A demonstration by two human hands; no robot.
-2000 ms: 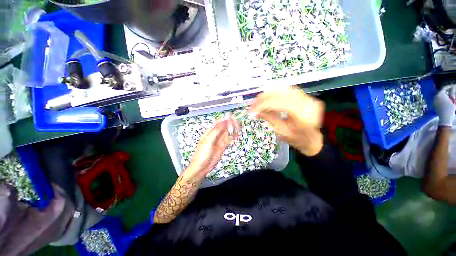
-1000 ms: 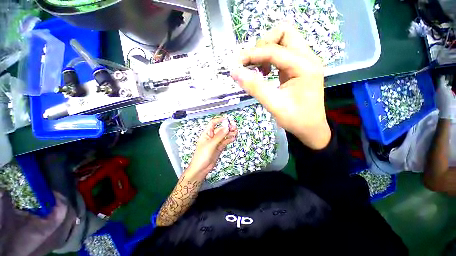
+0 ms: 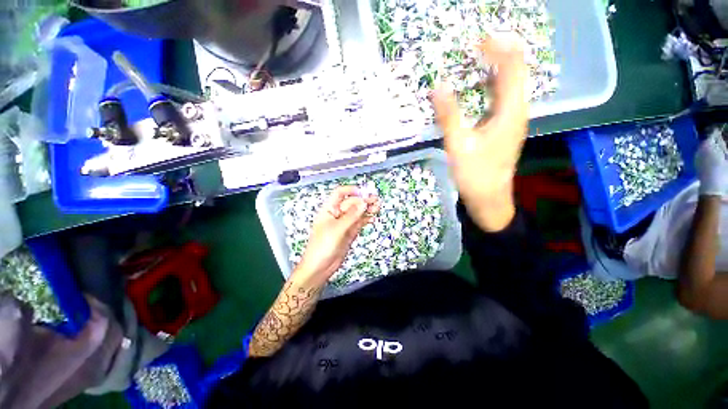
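My left hand (image 3: pixel 335 228) is over the near parts bin (image 3: pixel 274 240), a translucent tub full of small white-and-green parts. Its thumb and fingers are pinched on a small whitish workpiece (image 3: pixel 366 194). My right hand (image 3: pixel 485 152) is blurred, with thumb and fingers spread, over the front left part of the far parts bin (image 3: pixel 587 56). I see nothing held in it. The assembly fixture (image 3: pixel 367 112) is left of my right hand and overexposed, so its details are hidden. The pneumatic cylinder (image 3: pixel 180 144) lies left of it.
The steel bowl feeder (image 3: pixel 172 17) stands behind the machine. A blue tray (image 3: pixel 68 184) with a clear box is at left. A dark slim stick (image 3: pixel 343 164) lies along the machine's front edge. Red stools (image 3: pixel 172 287) and blue bins (image 3: pixel 595 188) flank me. Another person's arm (image 3: pixel 698 248) is at right.
My right hand came from near my left hand to the fixture, then moved right over the far bin and opened. My left hand stays over the near bin. The view has shifted slightly.
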